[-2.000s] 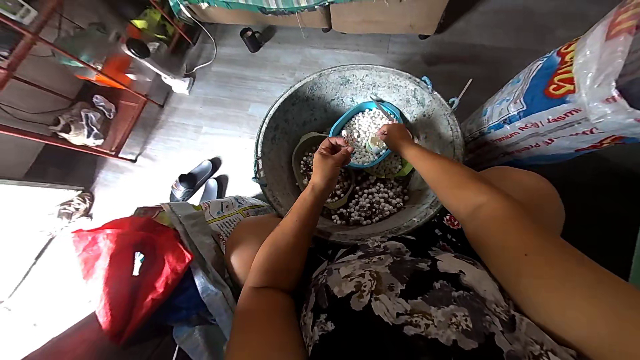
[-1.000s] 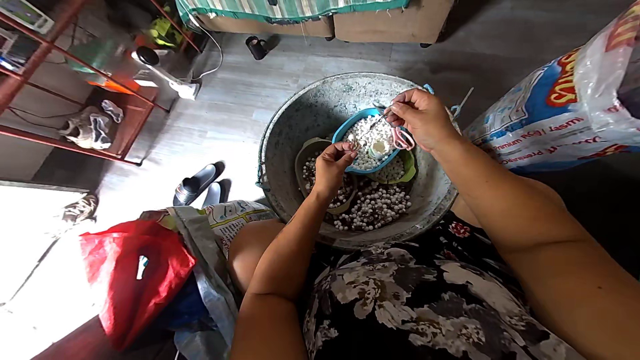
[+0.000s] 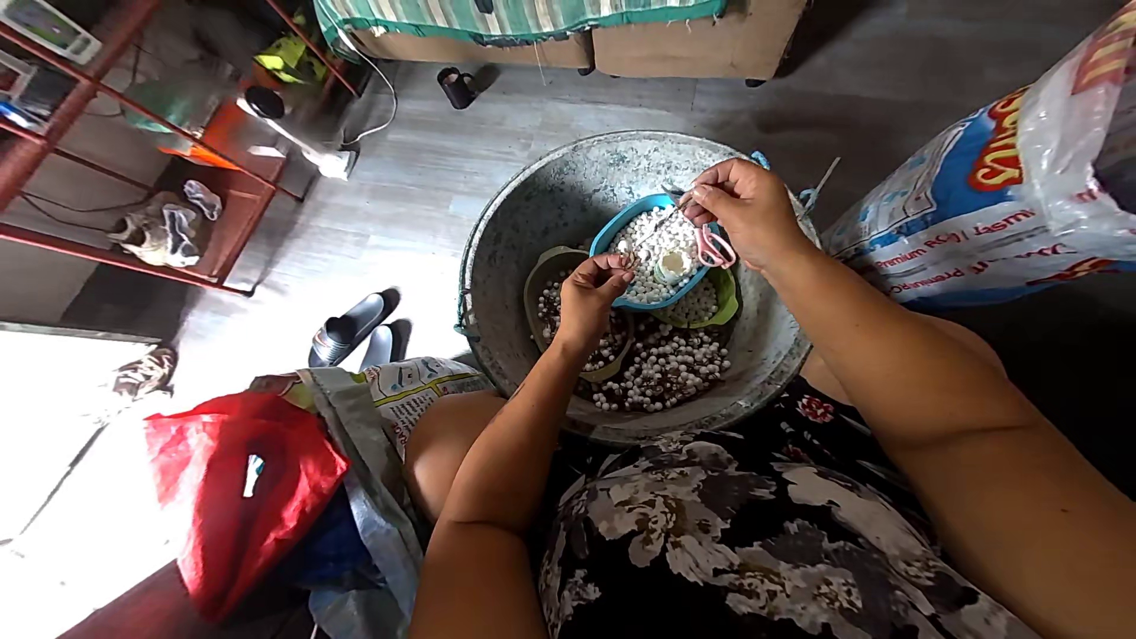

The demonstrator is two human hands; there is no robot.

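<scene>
A large grey basin (image 3: 515, 222) between my knees holds several small containers of beads. My left hand (image 3: 593, 297) pinches something tiny, too small to identify, at the left rim of a blue bowl (image 3: 619, 224) of white beads. Over that bowl's upper right side, my right hand (image 3: 741, 209) holds a thin item between its fingertips, perhaps thread or wire. Pink-handled scissors (image 3: 715, 247) are beside and below the right hand. A small white round piece (image 3: 673, 265) rests on the white beads. Loose white and brown beads (image 3: 661, 368) lie at the basin's bottom.
An olive bowl (image 3: 535, 284) and a green bowl (image 3: 729, 297) stand in the basin. To the right is a large printed plastic sack (image 3: 967, 195); a red bag (image 3: 240, 479) lies at left. Slippers (image 3: 351, 328), a dark mug (image 3: 457, 87) and a red metal rack (image 3: 240, 204) are beyond.
My right hand rose from the blue bowl to the upper right, then came slightly back down towards it. The pink scissors handles, not visible at first, now show beside it. My left hand stays near the bowl's left rim.
</scene>
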